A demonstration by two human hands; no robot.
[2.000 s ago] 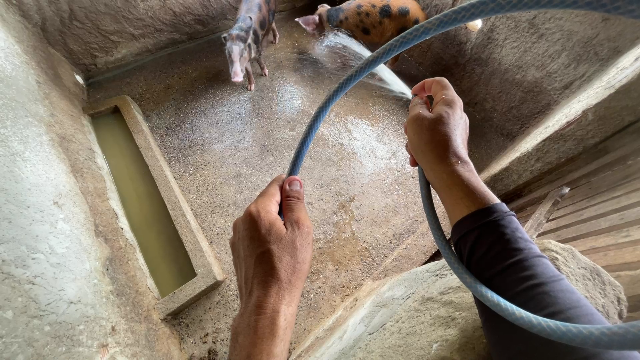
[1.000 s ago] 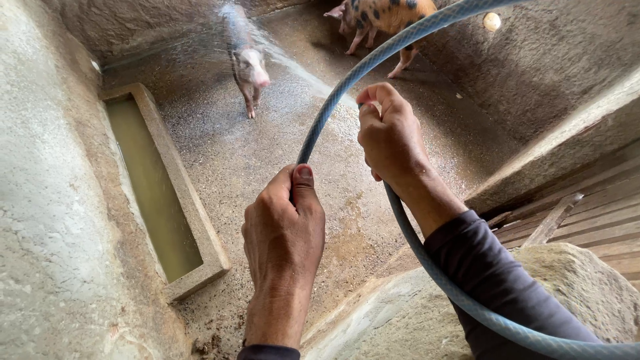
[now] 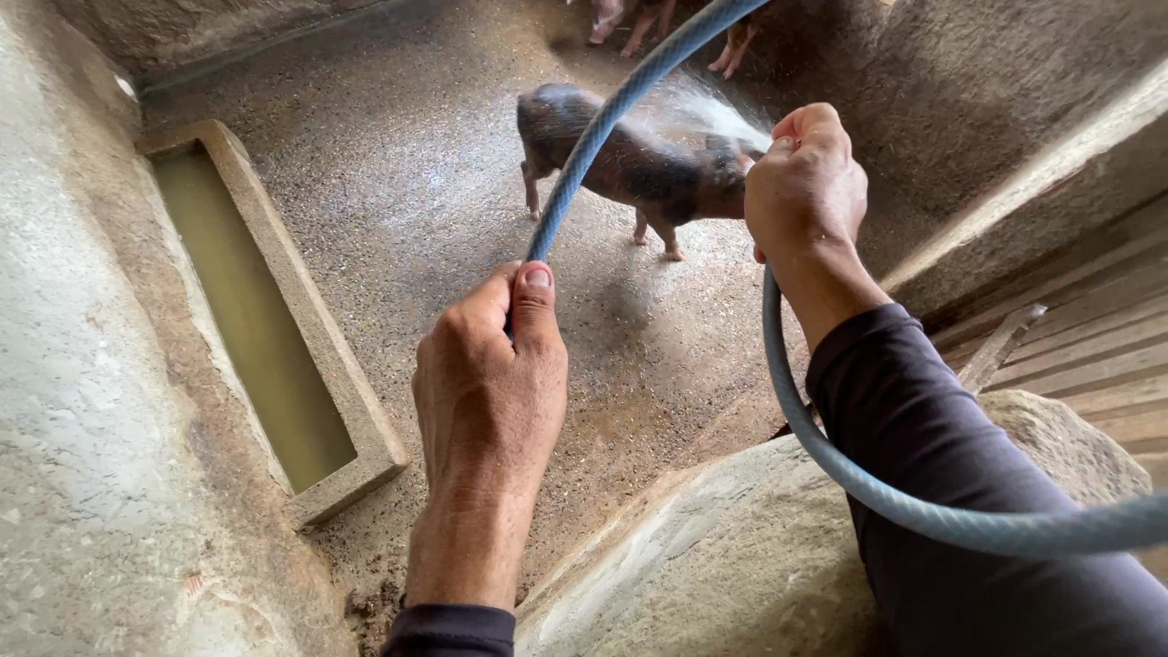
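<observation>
A blue braided garden hose (image 3: 593, 137) loops across the head view. My left hand (image 3: 493, 374) grips one stretch of it at the centre, thumb on top. Farther right, my right hand (image 3: 808, 182) is closed around the hose's end, whose tip is hidden by the fingers. From there a fan of water (image 3: 712, 114) sprays up and to the left, over a dark spotted pig (image 3: 639, 169). The pig stands side-on on the wet floor, its head partly behind my right hand. Legs of another pig (image 3: 648, 23) show at the top edge.
A concrete trough (image 3: 301, 287) of murky greenish water lies along the left wall (image 3: 82, 365). A low rough wall (image 3: 703, 557) with a stone (image 3: 1058, 447) on it runs below my hands. Wooden slats (image 3: 1095, 338) stand at the right. The gritty concrete floor (image 3: 365, 146) is wet.
The dark pig has come nearer and now stands side-on, between my hands and the back of the pen. The spray, aimed at the upper left one second ago, now falls farther right.
</observation>
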